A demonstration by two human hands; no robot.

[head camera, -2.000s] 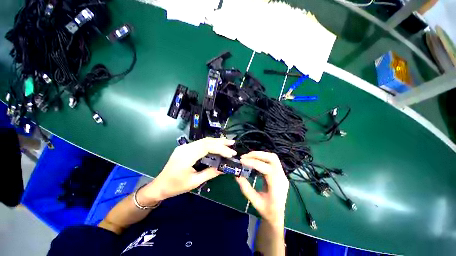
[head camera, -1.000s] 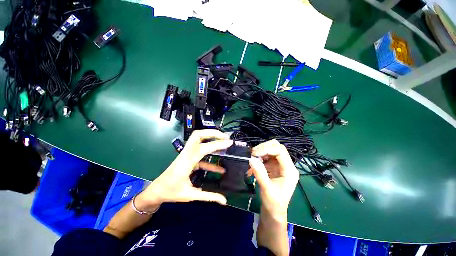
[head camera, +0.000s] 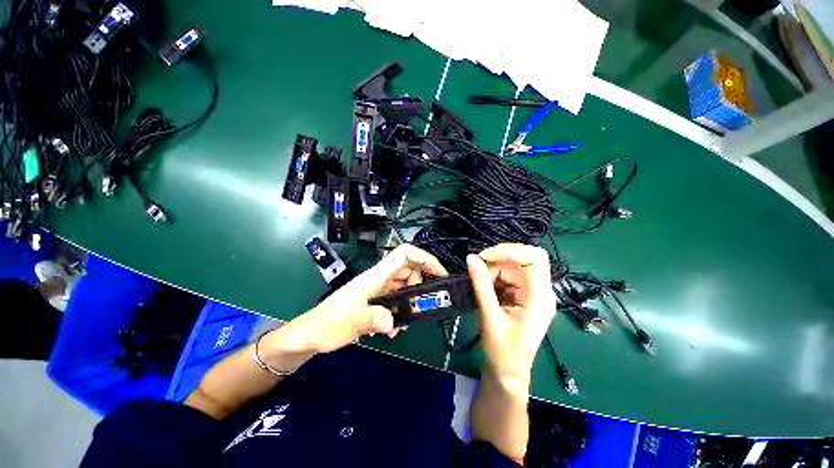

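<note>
A black device head (head camera: 425,303) with a blue port on a silver patch is held between both hands near the bench's front edge, port face up. My left hand (head camera: 352,306) grips its left end. My right hand (head camera: 514,297) holds its right end. The underside of the device is hidden. Just beyond lies a heap of cable assemblies: several black heads (head camera: 363,139) at left, coiled black leads (head camera: 507,206) at right, and metallic plug ends (head camera: 569,381) fanned out toward the right front.
A larger black cable pile (head camera: 87,110) is at far left. Blue-handled cutters (head camera: 547,148) and a thin black stick (head camera: 503,101) lie below white papers (head camera: 512,37). A small blue box (head camera: 718,91) stands at back right. Blue bins (head camera: 206,352) are below the front edge. Part of a person (head camera: 23,320) shows at left.
The device in my hands has turned, so its blue port face shows again. Its black bracket, seen below it a second ago, is now mostly hidden.
</note>
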